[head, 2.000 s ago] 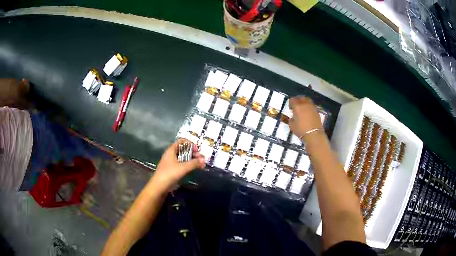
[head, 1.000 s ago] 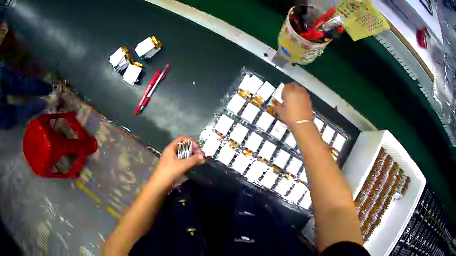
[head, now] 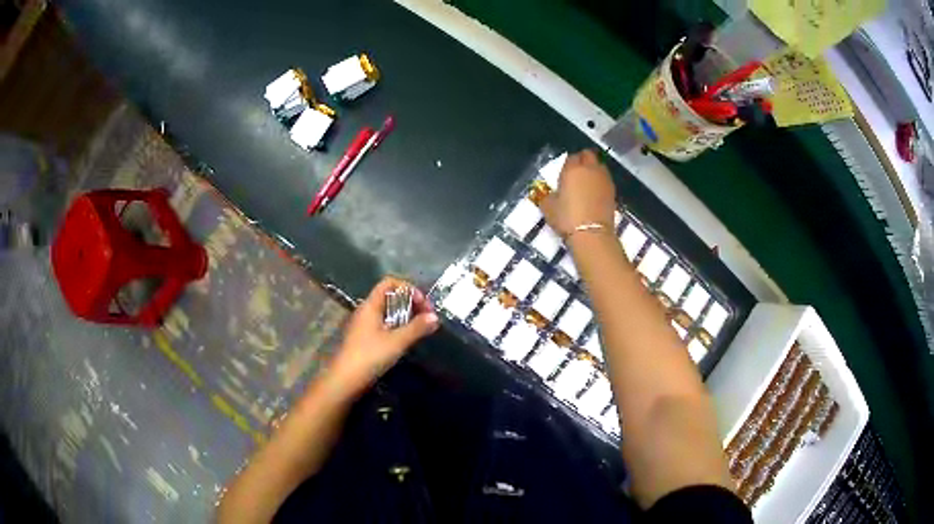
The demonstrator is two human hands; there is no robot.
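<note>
A clear blister tray (head: 448, 278) lies on the dark bench mat, its rows of pockets filled with white pouch cells (head: 495, 258) with amber ends. My left hand (head: 387, 325) holds a small upright stack of cells (head: 398, 306) just off the tray's near left corner. My right hand (head: 584, 194) is over the tray's far left corner, fingers down at a white cell (head: 553, 171). My fingertips are partly hidden, so I cannot tell if they grip it. My right forearm covers the middle of the tray.
Loose cells (head: 350, 76) and a red and white marker pen (head: 351, 165) lie at the upper left. A white foam box (head: 832, 358) of packed cells is at the right, beside black trays (head: 866, 481). A pen cup (head: 671, 116) stands behind. A red stool (head: 84, 256) is on the floor.
The view has turned, and the neighbouring person is out of it. My right hand has moved from the tray's far right part to its far left corner. My left hand still holds the stack.
</note>
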